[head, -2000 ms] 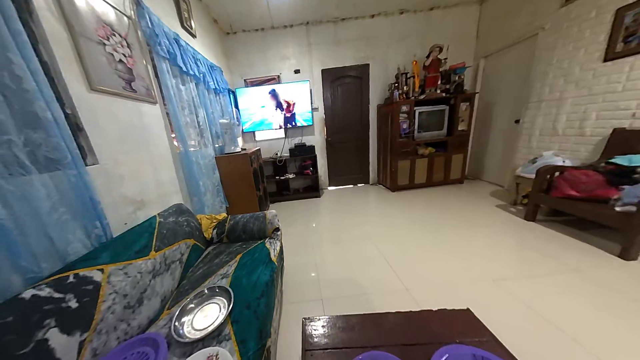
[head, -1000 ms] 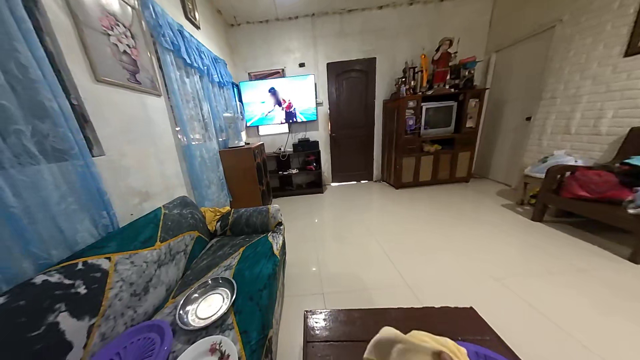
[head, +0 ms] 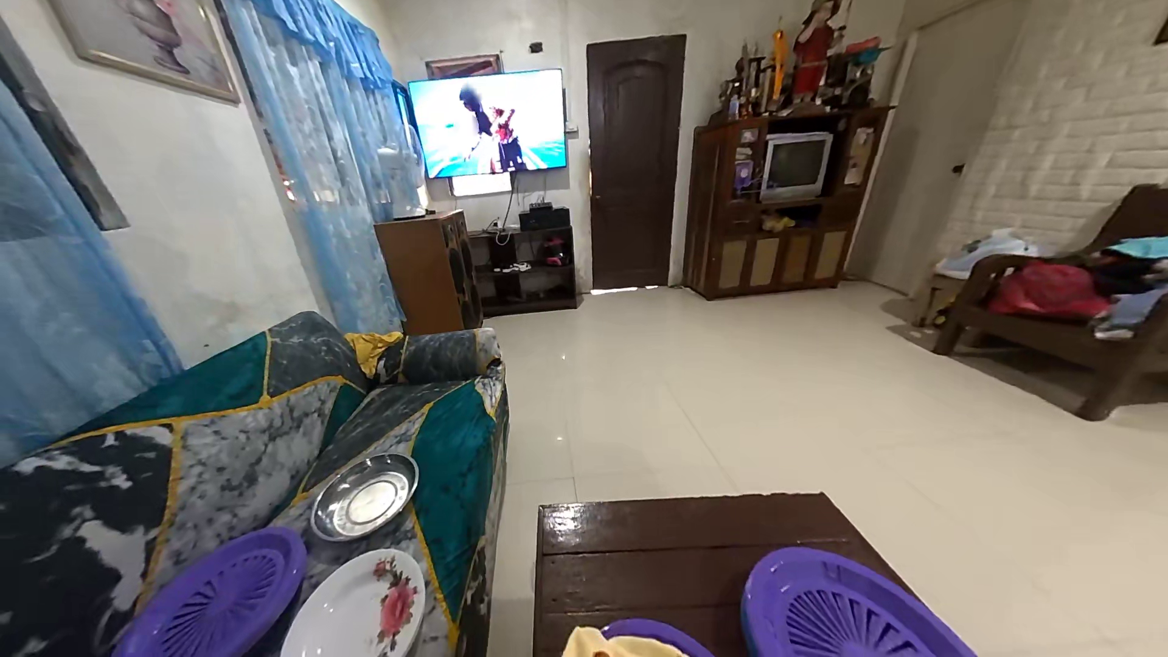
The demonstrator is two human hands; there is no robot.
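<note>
Neither of my hands shows in the view. At the bottom edge, a pale yellow cloth (head: 620,642) lies against the rim of a purple plastic item (head: 664,631) on the dark wooden table (head: 675,538). To its right is a purple slotted plastic plate or basket (head: 844,607), with a blue edge under it. On the sofa rest a round metal dish (head: 365,497), a white plate with a rose pattern (head: 360,607) and another purple slotted plastic plate or basket (head: 219,598).
The patterned sofa (head: 246,438) runs along the left. Tiled floor (head: 730,392) lies beyond the table. Farther back are a speaker cabinet (head: 424,274), a lit television (head: 488,123), a brown door (head: 636,164) and a wooden cabinet (head: 785,219). A wooden armchair (head: 1095,338) holds cloth items at right.
The pale yellow cloth, seen higher over the table one second ago, now shows only at the bottom edge. More of the right purple item is visible.
</note>
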